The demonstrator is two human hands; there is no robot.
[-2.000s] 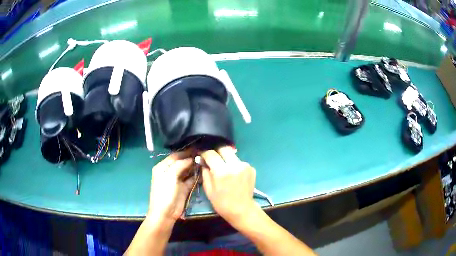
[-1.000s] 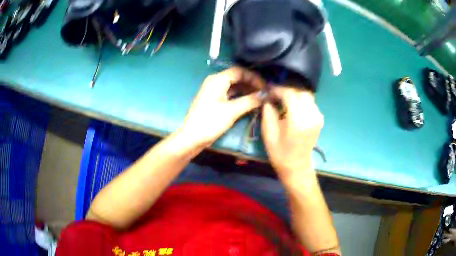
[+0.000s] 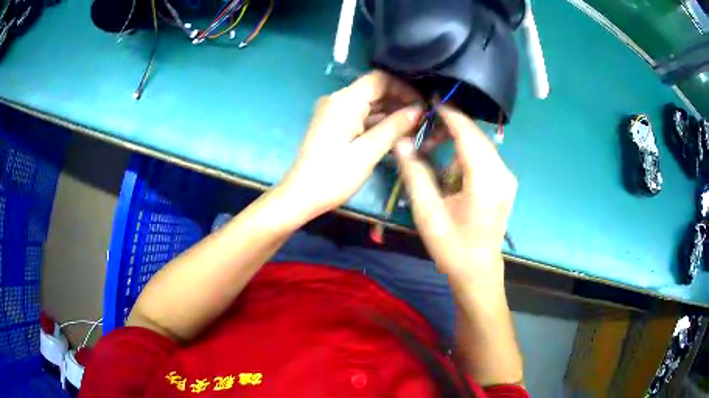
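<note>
A black camera housing (image 3: 435, 39) lies on the green bench with its open mouth toward me and a white antenna (image 3: 536, 58) on each side. Thin wire leads (image 3: 422, 134), blue, white and dark, come out of the mouth between my hands. My left hand (image 3: 350, 144) pinches the leads between thumb and fingers just below the mouth. My right hand (image 3: 459, 183) is beside it, fingers bent around the same leads; its exact grip is blurred. A yellowish lead hangs down toward a red connector (image 3: 377, 233) at the bench edge.
Other housings' wire leads (image 3: 225, 23) lie at the upper left. A camera module (image 3: 644, 155) lies on the right, with more modules (image 3: 694, 233) grouped beyond it. The bench edge (image 3: 256, 183) runs in front of me. Blue crates (image 3: 167, 225) stand below left.
The view has tilted down and shifted, so the housing sits higher in the picture. My right hand has opened slightly away from my left, showing blue and white leads between them.
</note>
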